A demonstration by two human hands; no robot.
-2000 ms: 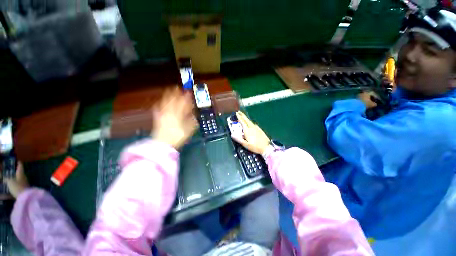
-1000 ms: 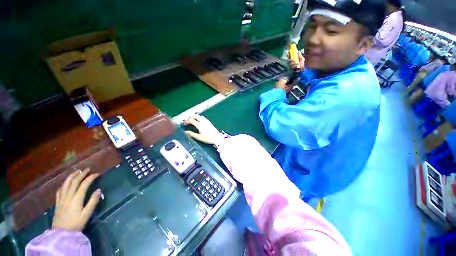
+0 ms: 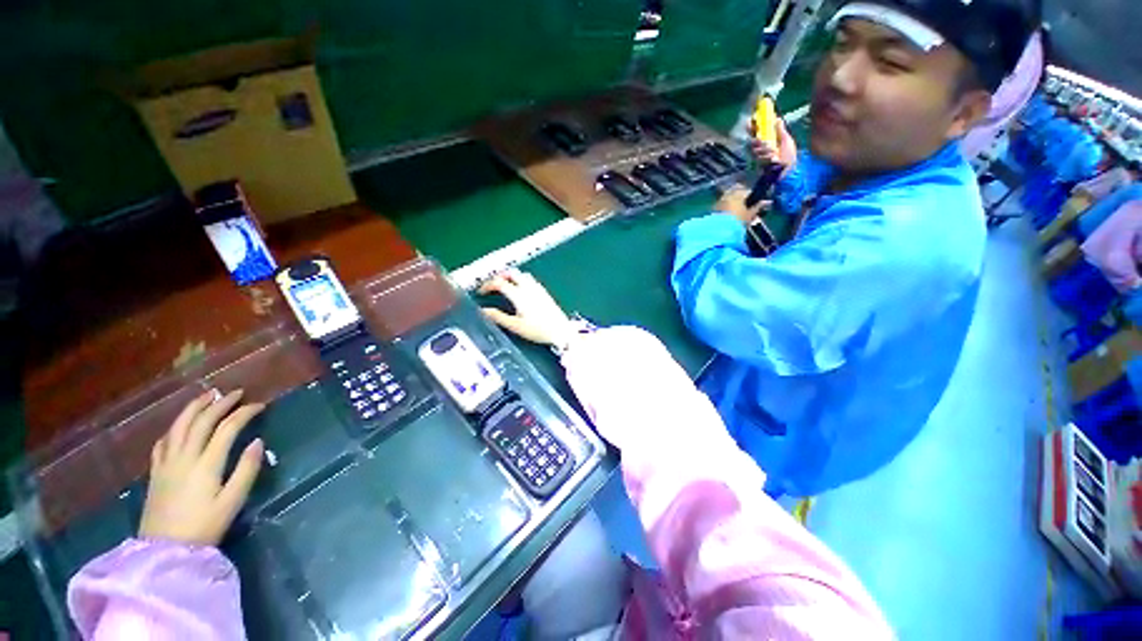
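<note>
Two open flip phones lie in a clear blister tray (image 3: 376, 511). One flip phone (image 3: 341, 341) has its pale screen half up against the tray's back rim. The other flip phone (image 3: 498, 413) lies to its right, near the tray's right edge. My left hand (image 3: 200, 470) rests flat on the tray's left part, fingers spread, holding nothing. My right hand (image 3: 526, 308) rests at the tray's back right corner, beyond the phones, fingers slightly bent; nothing shows in it.
A small blue-and-white box (image 3: 236, 235) stands on the brown board (image 3: 113, 313), with a cardboard carton (image 3: 251, 138) behind. Black closed phones (image 3: 670, 173) sit in rows on a board at back right. A person in blue (image 3: 839, 301) at right holds a yellow-handled tool (image 3: 765, 122).
Since two seconds ago, my right hand has left the right phone for the tray's back corner and my left hand has come down on the tray's left. The view has turned right.
</note>
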